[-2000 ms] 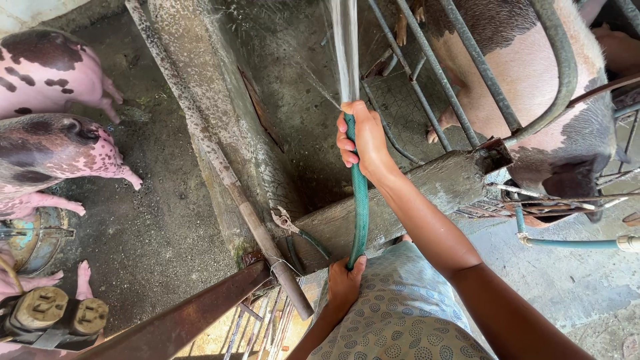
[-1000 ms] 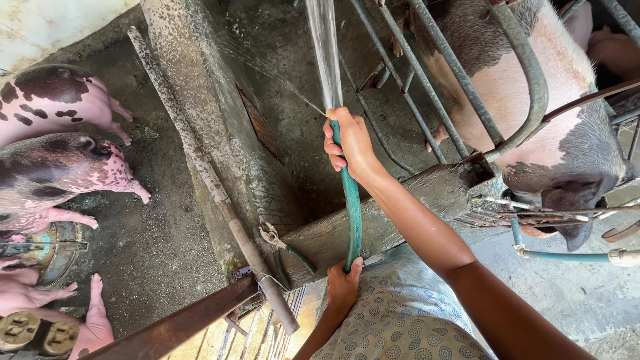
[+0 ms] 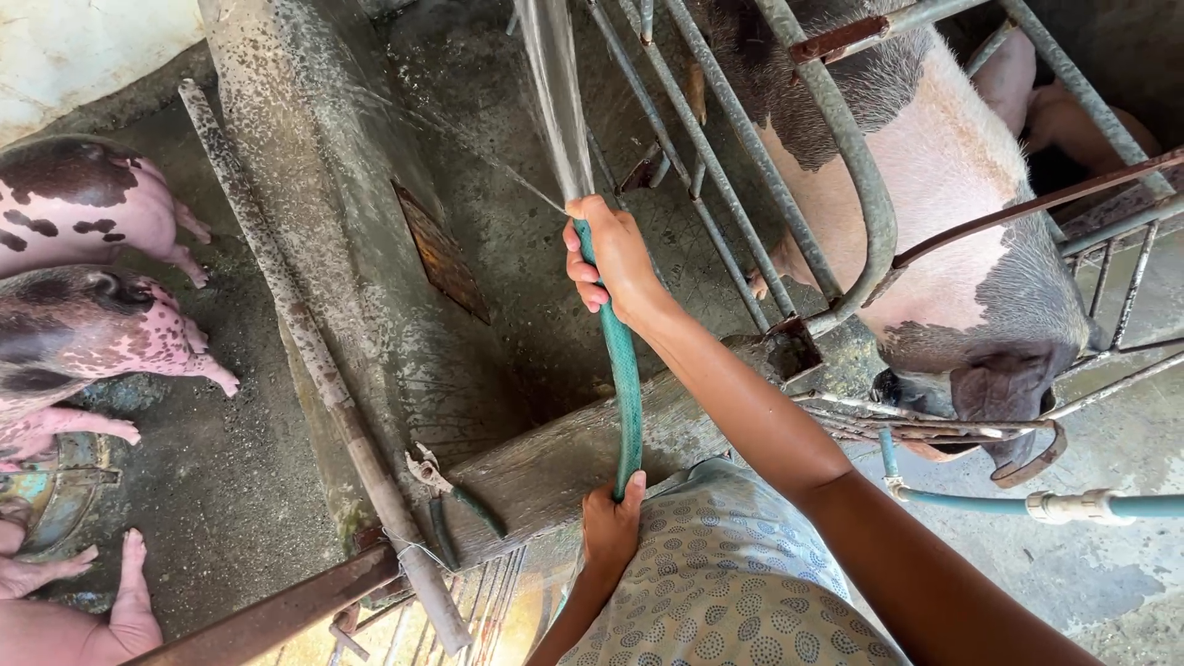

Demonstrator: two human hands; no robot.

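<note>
A green garden hose [image 3: 622, 379] runs upward from my waist across the top of a low concrete wall. My right hand [image 3: 612, 254] grips it at its mouth, where a wide jet of water [image 3: 557, 102] shoots away from me and a thin side spray leaves toward the upper left. Lower down, my left hand [image 3: 611, 527] is closed around the same hose, close to my patterned clothing. Pliers with dark green handles [image 3: 453, 495] lie opened on the wall's corner, left of the hose.
Several spotted pigs [image 3: 83, 324] lie in the left pen beside a round metal feeder [image 3: 69, 490]. A concrete divider [image 3: 324, 203] and a long pole [image 3: 305, 342] separate it. At right, a large pig [image 3: 953, 231] stands behind metal bars [image 3: 740, 139]. A blue pipe [image 3: 971, 502] crosses the lower right.
Both hands keep hold of the hose while water still flows. The view has shifted somewhat, showing more of the large pig at right and the pale wall at upper left.
</note>
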